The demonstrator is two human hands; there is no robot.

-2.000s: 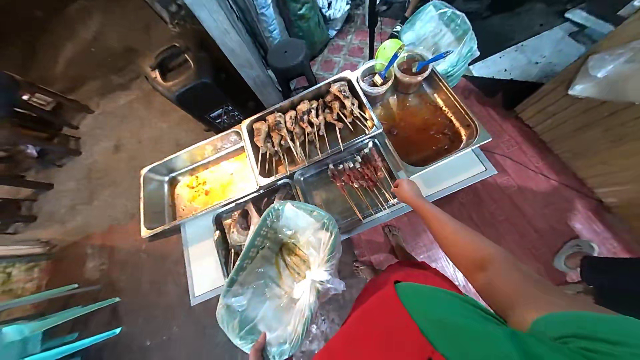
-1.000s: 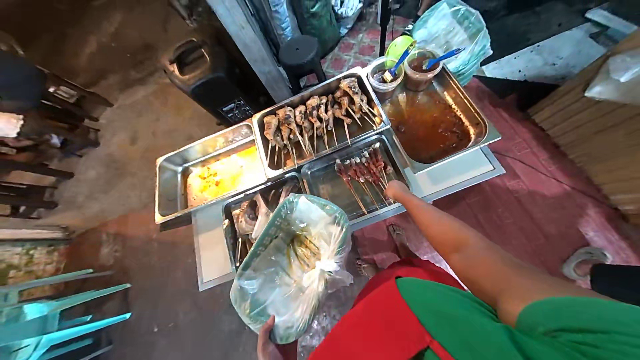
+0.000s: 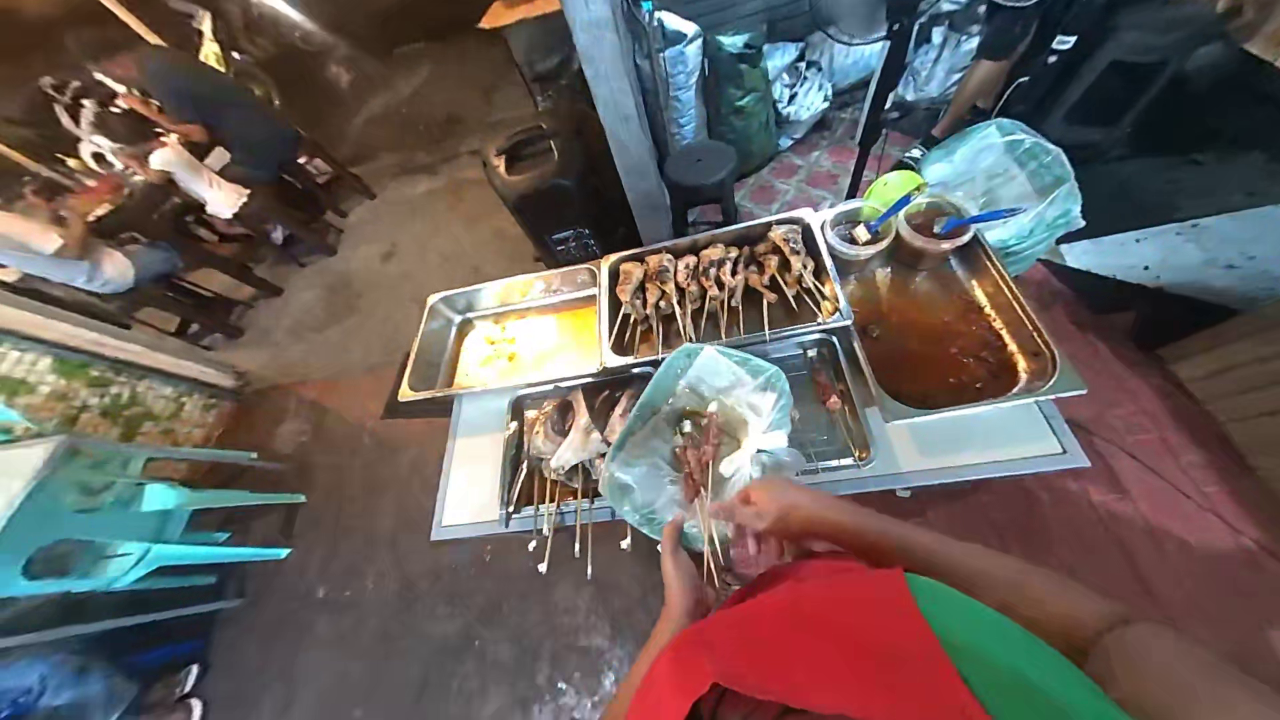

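My left hand [image 3: 684,572] grips the near edge of a plastic-covered green basket [image 3: 640,440]. In my right hand [image 3: 765,508] are the sticks of several red meat skewers [image 3: 703,455], whose meat lies over the basket. Beyond the basket is a steel tray [image 3: 862,440] with a few skewers at its right side; the basket hides part of it. Left of the basket, a tray holds large pale skewered pieces [image 3: 578,435]. Skewered chicken pieces [image 3: 712,275] lie in the tray behind.
A steel tray of brown sauce [image 3: 930,345] stands at the right, with two tubs [image 3: 858,232] and brushes behind it. A tray with yellowish liquid [image 3: 530,345] is at the left. A black speaker [image 3: 555,190], a stool [image 3: 700,170], turquoise chairs [image 3: 170,510] and seated people surround the table.
My right hand has moved from the red skewers' tray to the basket, with skewers now in it. Most red skewers seen in that tray earlier no longer show there. The basket has moved right.
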